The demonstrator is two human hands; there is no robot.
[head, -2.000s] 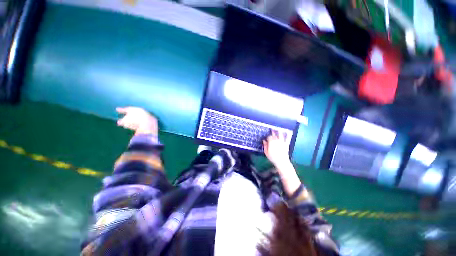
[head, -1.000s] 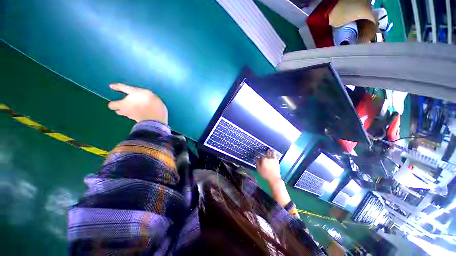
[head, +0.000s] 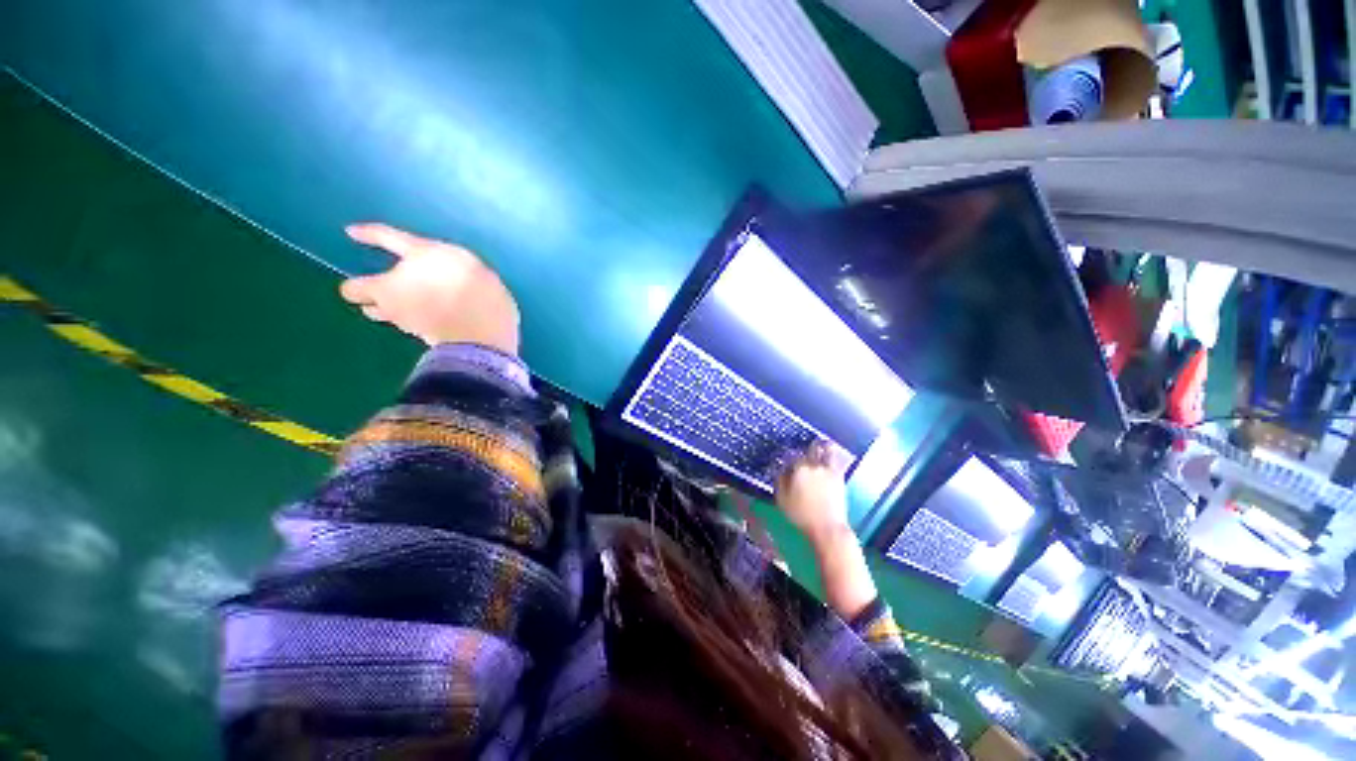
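An open laptop lies on the green bench, its keyboard (head: 714, 409) toward me and its deck reflecting a white glare. Its dark display lid (head: 967, 290) stands open at the far side, the screen black. My right hand (head: 814, 486) is at the right end of the keyboard, fingers curled down on the keys; fingertip contact is partly hidden. My left hand (head: 442, 293) is over the bench's front edge, left of the laptop, fingers apart and holding nothing.
More open laptops (head: 952, 520) stand in a row to the right. The green bench (head: 372, 134) stretches left, with a ribbed pale rail (head: 796, 89) behind. Red and brown items (head: 989, 67) lie beyond. A yellow-black line (head: 186, 387) marks the green floor.
The view has swung from two seconds ago, showing the lid from another angle. My right hand remains at the keyboard's right end. My left hand remains open at the bench edge.
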